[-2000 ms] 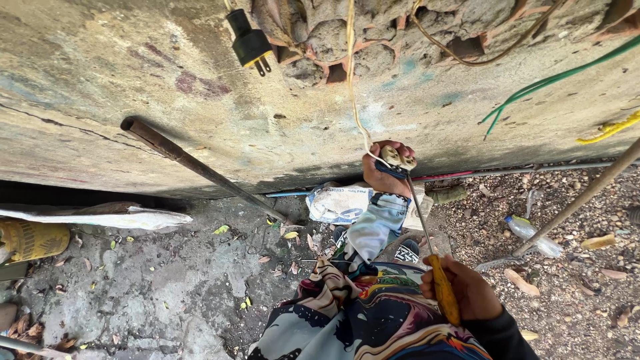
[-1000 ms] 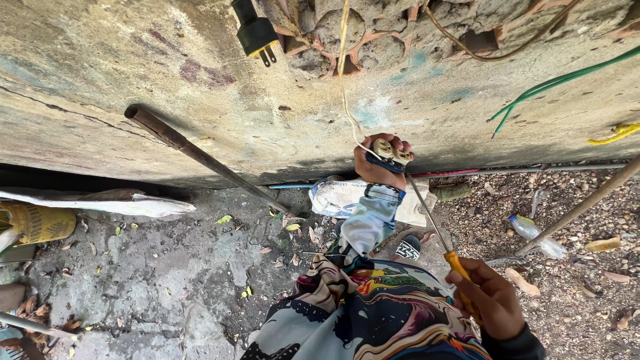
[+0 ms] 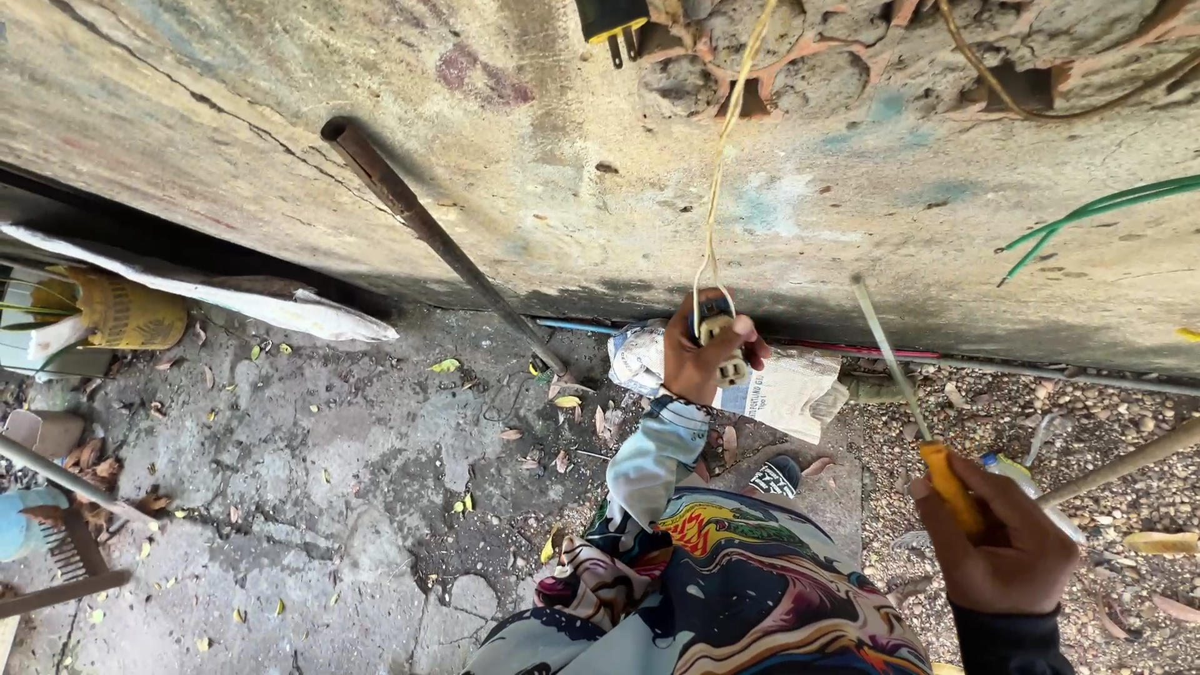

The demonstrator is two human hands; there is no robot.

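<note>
My left hand (image 3: 698, 356) is closed around an electrical outlet (image 3: 727, 351) with a pale face, low in front of the wall. A thin off-white twin wire (image 3: 717, 187) runs down from above and parts into two strands at the outlet. In my right hand (image 3: 1003, 544) is a screwdriver (image 3: 949, 487) by its yellow-orange handle; its shaft points up and its tip is apart from the outlet. A black and yellow plug (image 3: 611, 21) hangs at the top, prongs down. Green wires (image 3: 1097, 214) with bare ends hang at the right.
A rusty metal pipe (image 3: 441, 244) leans on the stained wall (image 3: 562, 187). A paper sack (image 3: 787, 389) lies at the wall's foot. To the left are a yellow bucket (image 3: 136, 309) and a rake head (image 3: 75, 553). A pole (image 3: 1125, 459) and a plastic bottle (image 3: 1031, 487) are at the right.
The screwdriver, whose tip was at the outlet in the earlier frames, is now away to the right of it. The outlet has turned in my left hand.
</note>
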